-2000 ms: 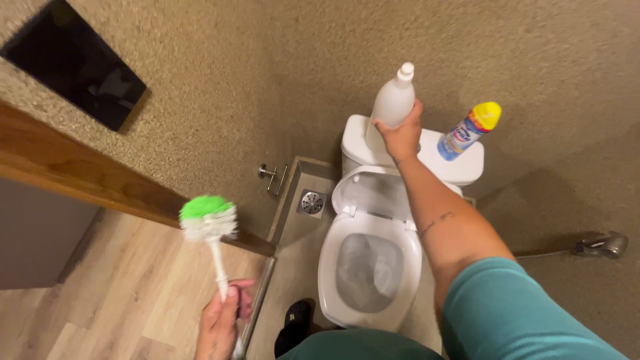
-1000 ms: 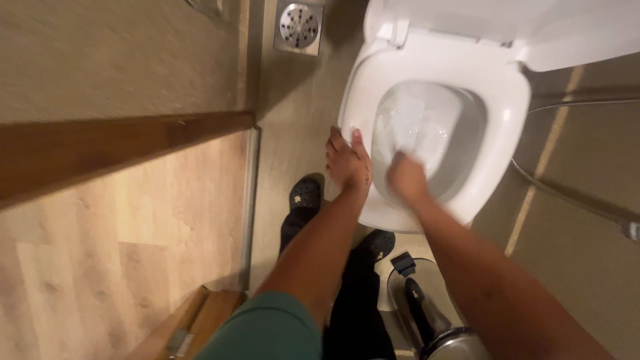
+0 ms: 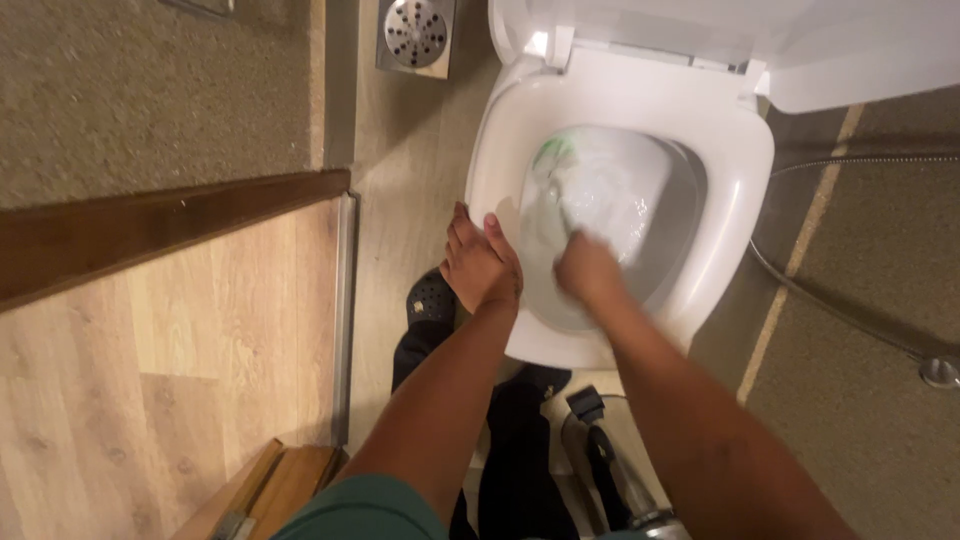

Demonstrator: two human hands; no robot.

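The white toilet seat [image 3: 735, 195] is down around the bowl, and its lid [image 3: 840, 52] stands raised. My right hand [image 3: 589, 271], blurred, is over the bowl, closed on the toilet brush's handle, most of which the hand and the blur hide. The green and white head of the toilet brush [image 3: 556, 154] lies inside the bowl at its upper left, among wet, glinting streaks. My left hand [image 3: 480, 262] rests on the left edge of the seat with its fingers apart, holding nothing.
A metal floor drain [image 3: 415, 34] lies left of the toilet. At the right a shower hose [image 3: 840, 307] runs by the wall. A pedal bin [image 3: 600, 450] stands near my feet, and a wooden door frame [image 3: 172, 225] borders the left.
The bottle my right hand held two seconds ago is out of view. The brush has passed from my left hand to my right and is in the bowl. The view has moved down, closer to the toilet.
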